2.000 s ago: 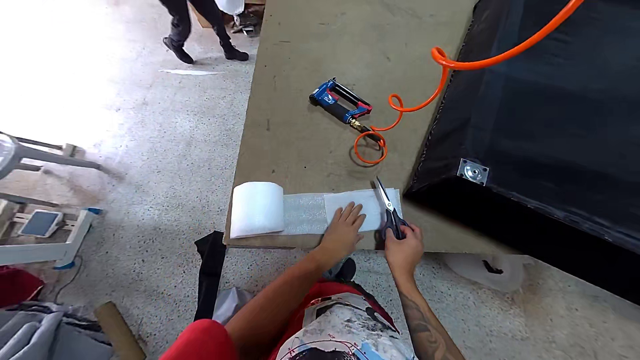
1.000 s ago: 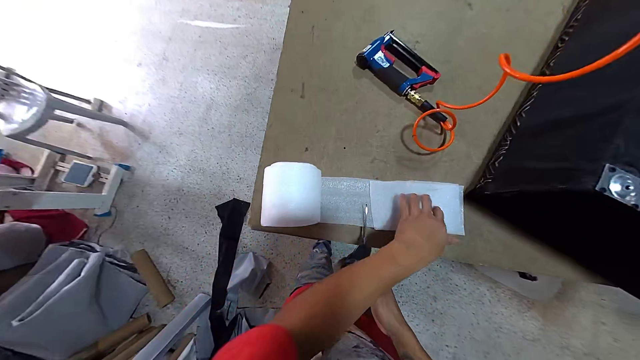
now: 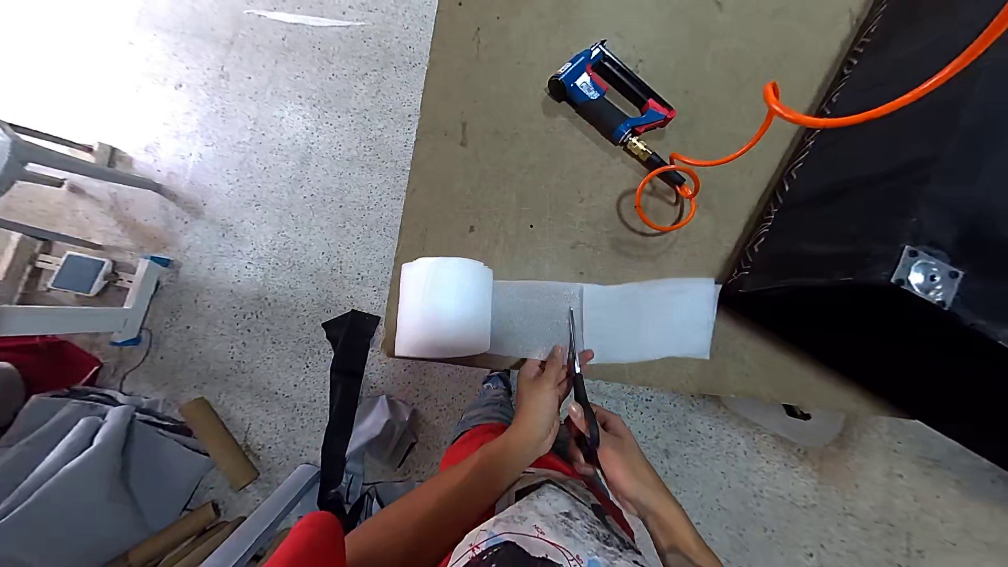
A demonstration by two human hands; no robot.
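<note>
My right hand (image 3: 610, 445) is closed around the black handles of the scissors (image 3: 579, 378), whose blades point away from me over a strip of thin white foam sheet (image 3: 535, 315). Beside the blades, my left hand (image 3: 543, 390) holds the strip's near edge, thumb and fingers around it. To the left, the strip runs from a white roll (image 3: 445, 307) standing near the table corner. On the right, a whiter folded-over or doubled part (image 3: 650, 321) lies flat; which of the two I cannot tell. Its fold or edge line is just right of the blade tips.
On the board-topped table (image 3: 504, 181) lies a blue and black pneumatic stapler (image 3: 610, 94) with a coiled orange air hose (image 3: 732, 157). A black-covered upholstered piece (image 3: 890, 197) with a metal plate (image 3: 927, 277) takes up the right. Cardboard tubes (image 3: 219, 442) and grey fabric (image 3: 102, 472) lie lower left.
My left hand has left the top of the white doubled part and is now at the strip's near edge by the scissors. The view has shifted and turned.
</note>
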